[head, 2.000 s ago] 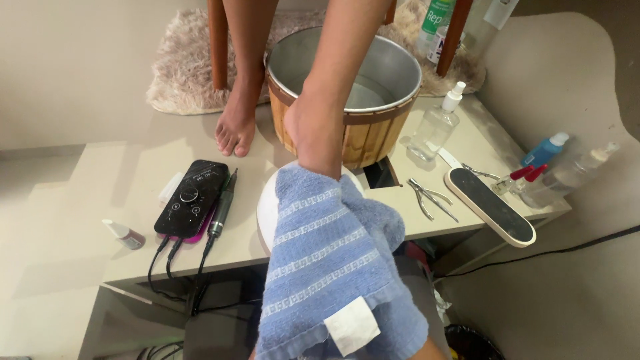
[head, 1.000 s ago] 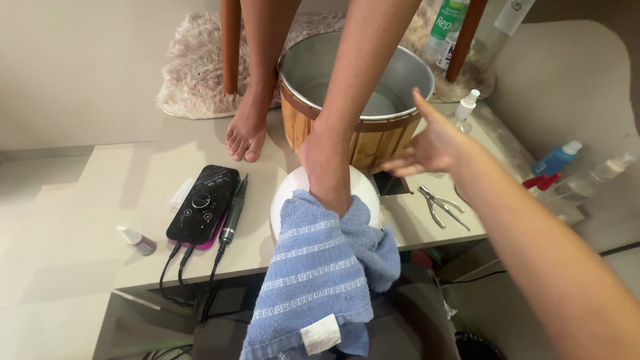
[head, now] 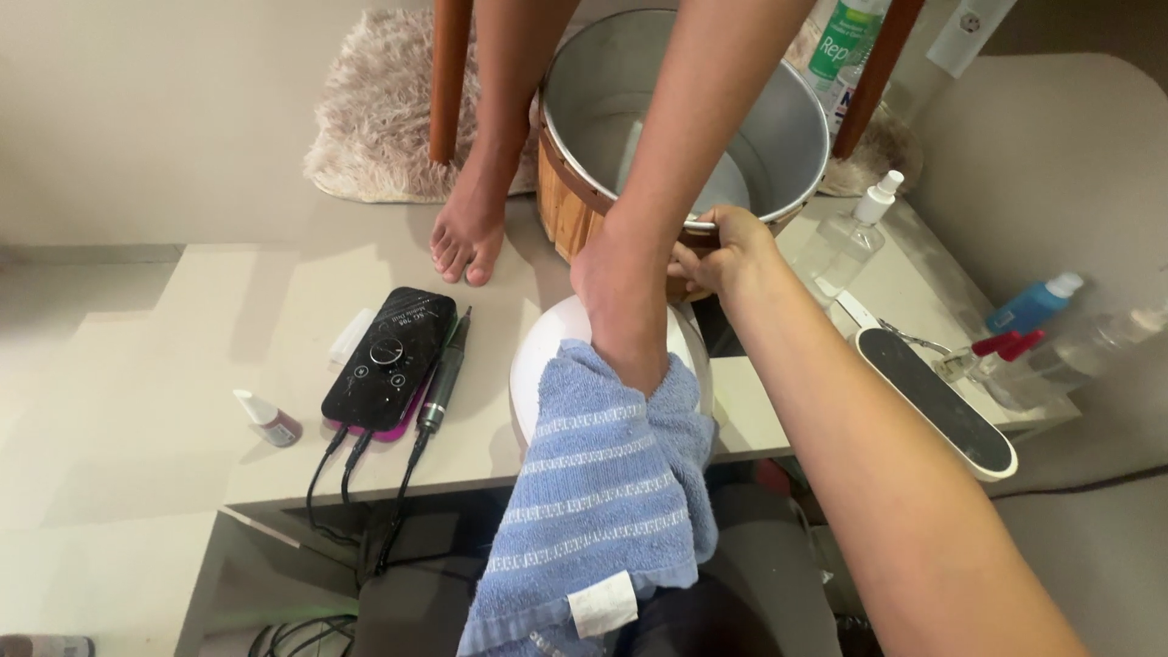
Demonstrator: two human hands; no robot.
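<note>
My right hand (head: 730,251) reaches in from the lower right and grips the near rim of a wood-sided metal foot tub (head: 566,196), thumb at the metal edge and fingers below it. Clear liquid seems to lie in the tub. In front of it, another person's foot (head: 630,283) rests over a white rounded footrest (head: 538,365), its toes covered by a blue striped terry towel (head: 593,474). The person's other foot (head: 470,228) stands on the light platform at the left. My left hand is not visible; whether it is under the towel cannot be told.
A black nail drill unit (head: 392,356) with cables and its handpiece (head: 444,383) lies left, near a small bottle (head: 266,418). At right are a clear spray bottle (head: 839,251), a foot file (head: 935,401), a blue bottle (head: 1031,306) and metal nippers (head: 912,339). Chair legs (head: 450,82) stand behind.
My right hand, out of view two seconds ago and open beside the tub one second ago, has moved left and taken hold of the tub's rim. The towel stays over the foot.
</note>
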